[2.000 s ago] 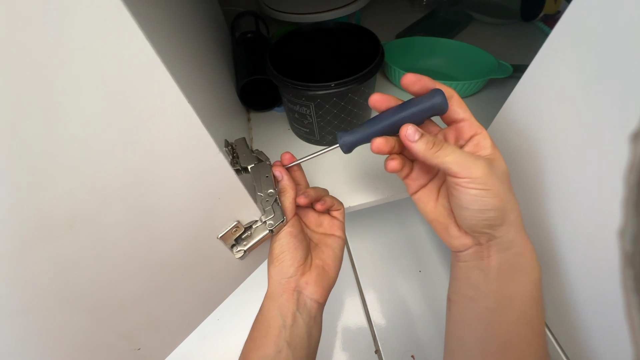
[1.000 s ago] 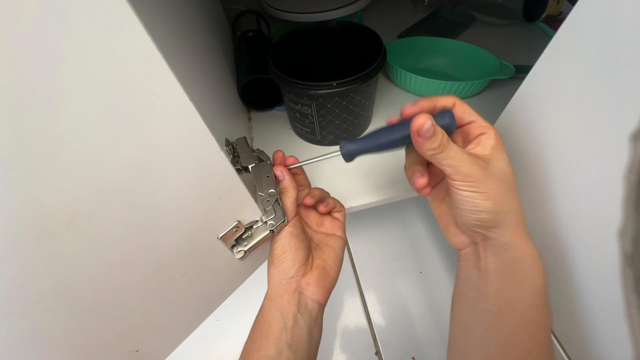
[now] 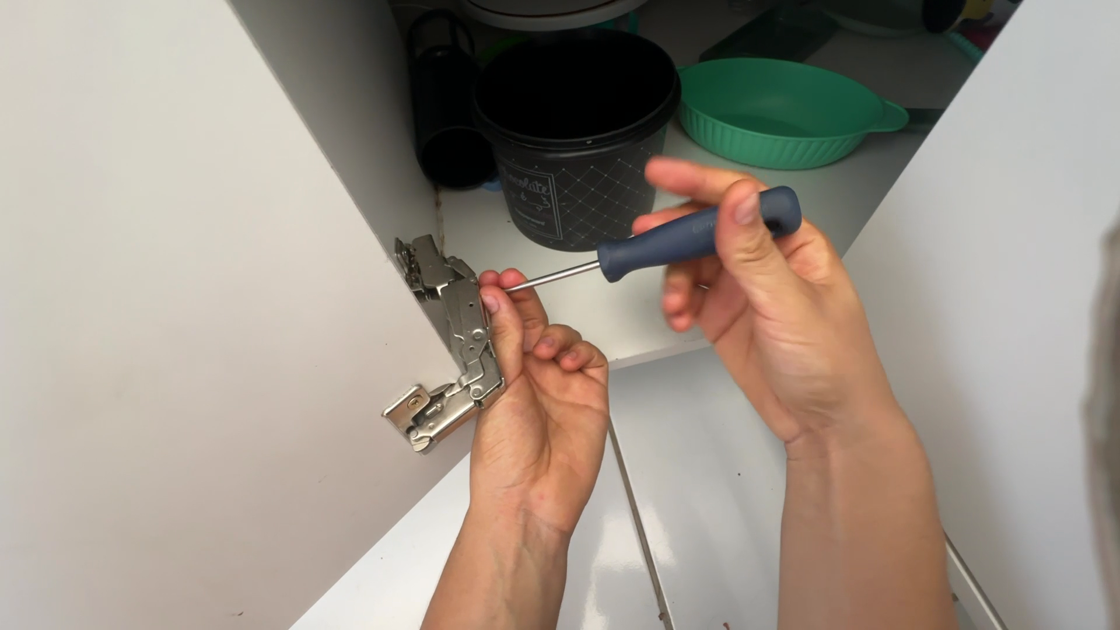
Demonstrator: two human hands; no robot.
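Observation:
A metal concealed cabinet hinge (image 3: 472,337) is at the edge of the white panel on the left. My left hand (image 3: 542,402) lies against the hinge's right side, its thumb and fingertips pinching the tip end of a screwdriver's thin shaft. The shaft slants down-left to the hinge arm; the tip itself is hidden by the fingers. My right hand (image 3: 770,297) holds the screwdriver's dark blue handle (image 3: 665,243) between thumb and fingers, with the other fingers loosely spread.
Inside the cabinet, a black plastic bucket (image 3: 582,188) stands behind the screwdriver. A green oval dish (image 3: 779,131) sits to its right and a black cylindrical container (image 3: 446,131) to its left. White panels (image 3: 157,315) flank both sides; glossy white tiles (image 3: 709,490) lie below.
The fingers of my right hand have shifted around the screwdriver handle. My left hand stays at the hinge, and the shaft still points to the same spot.

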